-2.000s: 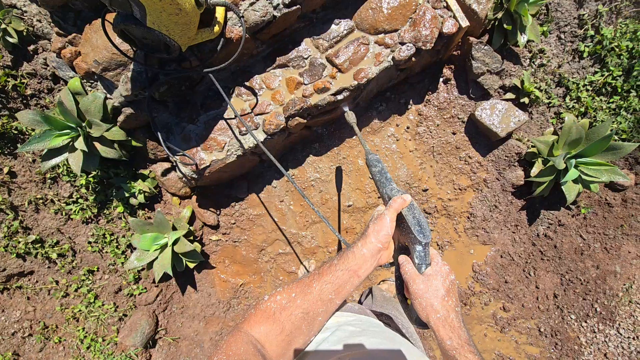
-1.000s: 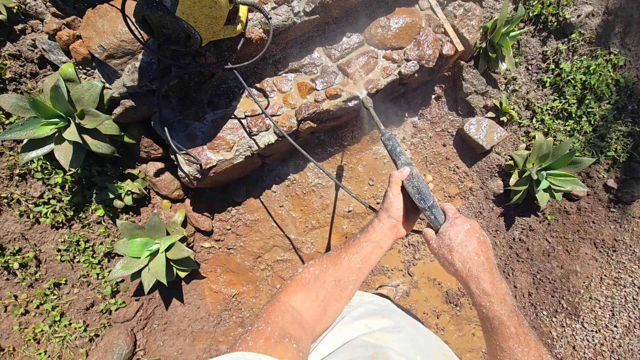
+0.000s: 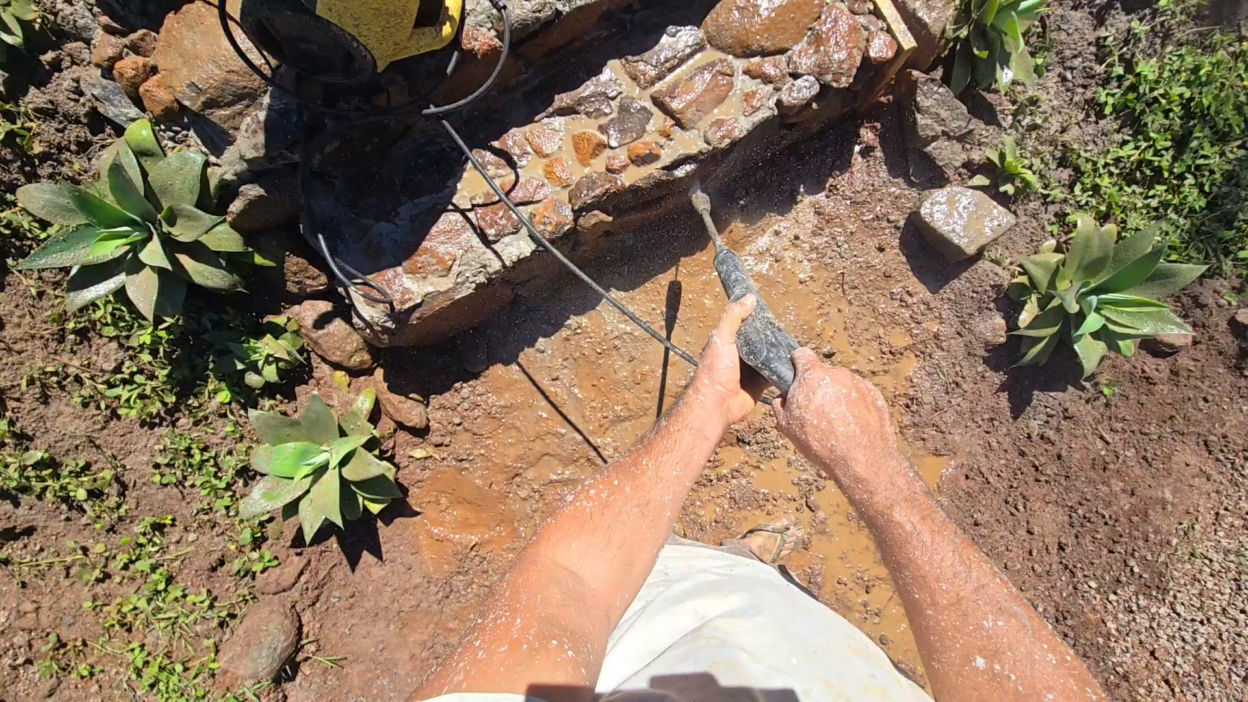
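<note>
Both my hands hold a black pressure washer spray gun (image 3: 756, 327). My left hand (image 3: 729, 366) is wrapped around its body, and my right hand (image 3: 838, 409) grips its rear end, hiding the handle. The gun's nozzle (image 3: 700, 201) points up and slightly left at the lower face of a stone-and-mortar step (image 3: 609, 146), a short way from the stone. Water and muddy mortar lie between the step's stones. A dark hose (image 3: 570, 261) runs down from the upper left across the step and passes behind my left hand.
A yellow and black machine (image 3: 380, 34) stands at the upper left among cables. Succulent plants (image 3: 146, 219) grow on both sides, and a loose wet stone (image 3: 963, 220) lies at the right. Muddy, wet ground (image 3: 546, 419) lies below the step. My sandalled foot (image 3: 773, 539) is on it.
The nozzle, which pointed at the step's front edge a second ago, has moved down to its lower face. Both hands have stayed on the spray gun.
</note>
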